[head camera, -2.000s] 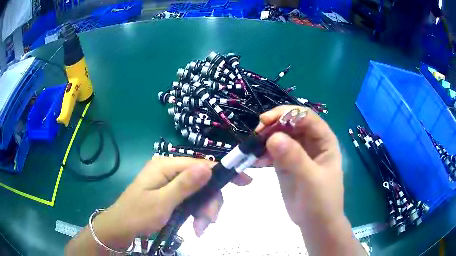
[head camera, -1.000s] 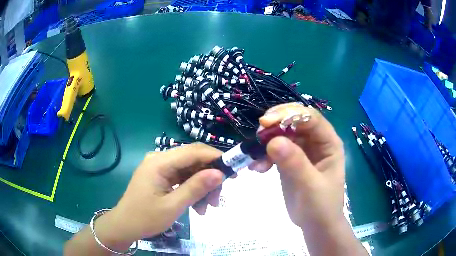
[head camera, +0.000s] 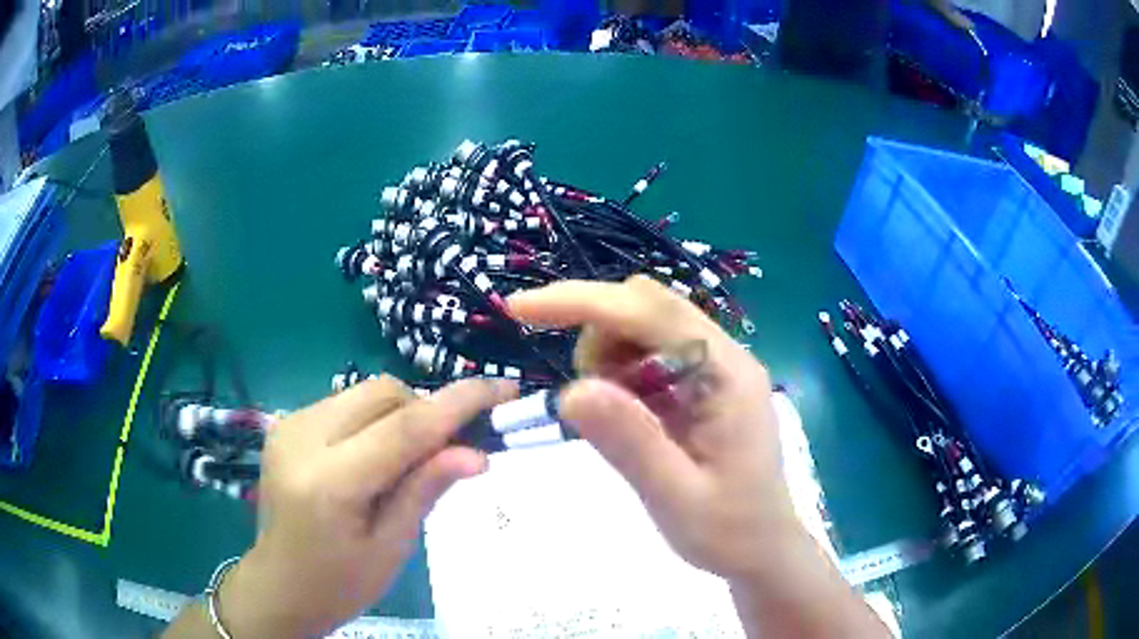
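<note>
My left hand (head camera: 362, 481) and my right hand (head camera: 675, 437) hold black cable assemblies between them over a white paper sheet (head camera: 562, 537). Two white marker sleeves (head camera: 525, 422) show side by side between my hands. Blurred metal ring terminals (head camera: 681, 365) and dark red sleeving show in my right hand. Silver round connectors (head camera: 200, 422) lie left of my left hand; I cannot tell for sure that they belong to the held cables. A large harness pile (head camera: 462, 237) lies behind my hands.
A yellow heat gun (head camera: 147, 243) stands at left, beside yellow tape (head camera: 129, 437) and blue bins (head camera: 75, 312). A large blue bin (head camera: 924, 262) with harnesses is at right, a small harness bundle (head camera: 931, 424) beside it. A steel ruler (head camera: 881, 562) lies partly under the paper.
The held cables are more level, and connectors now show left of my left hand. My right fingers have shifted around the terminals. The view has moved, so the pile and bin appear further left.
</note>
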